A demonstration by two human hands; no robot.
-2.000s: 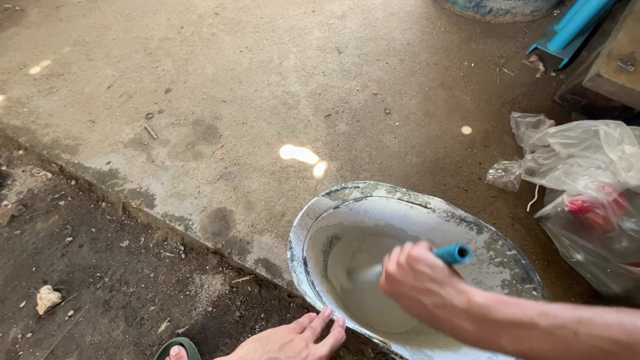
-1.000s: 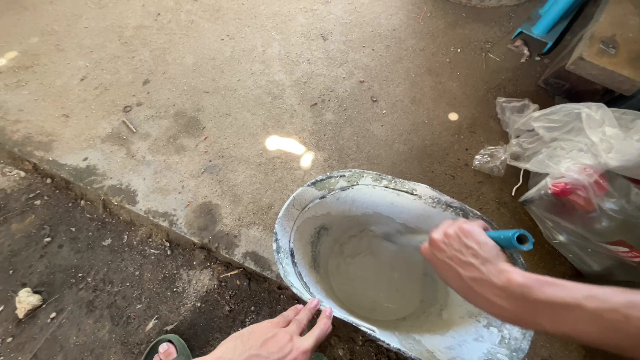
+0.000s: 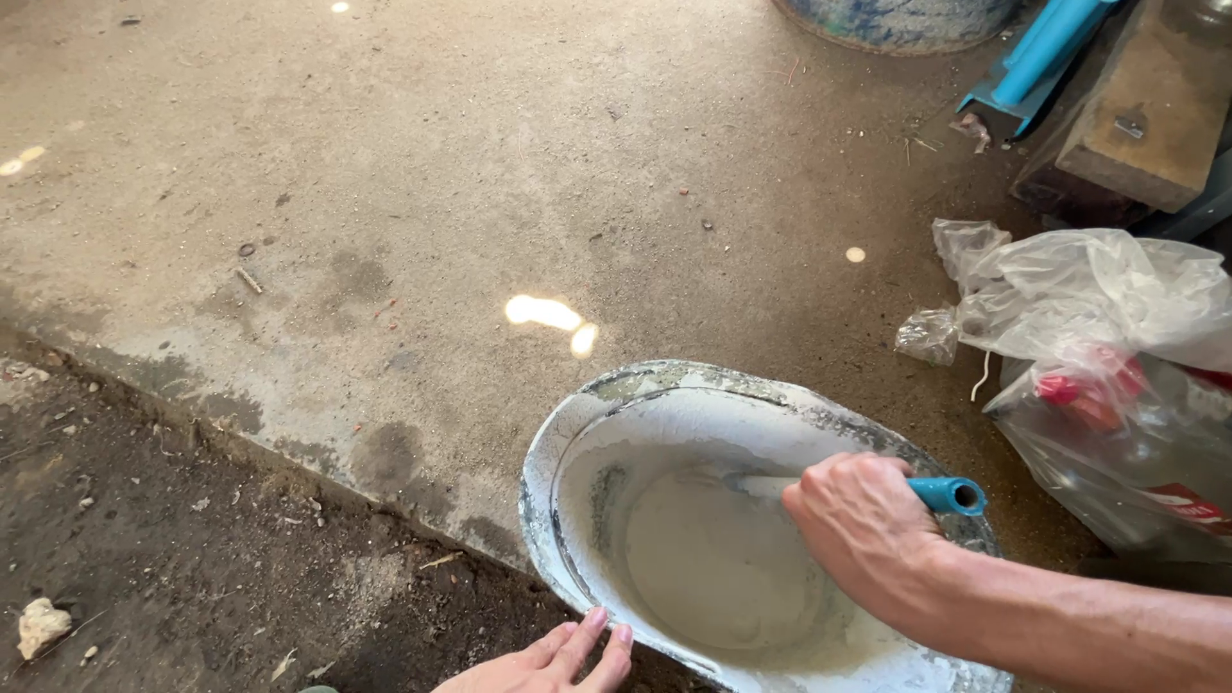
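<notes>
A worn, pale-crusted oval basin [image 3: 664,380] stands at the bottom centre, with a thin greyish-white mixture [image 3: 731,568] in it. My right hand [image 3: 866,525] is closed around the blue handle [image 3: 948,495] of a tool above the basin's right part. The tool's pale far end reaches the mixture, and its working tip is hidden, so its kind cannot be told. My left hand [image 3: 568,659] rests its spread fingertips at the basin's near left rim, holding nothing.
Bare concrete floor [image 3: 433,173] ends in a low edge beside dark soil [image 3: 192,577]. Right of the basin lies a clear plastic bag [image 3: 1107,308] with red items. A blue metal object [image 3: 1044,58], a wooden block [image 3: 1145,115] and a stained round container [image 3: 905,19] are farther back.
My right hand, still on the blue handle, has moved about within the basin. My left hand has stayed by the near left rim. The view has shifted slightly.
</notes>
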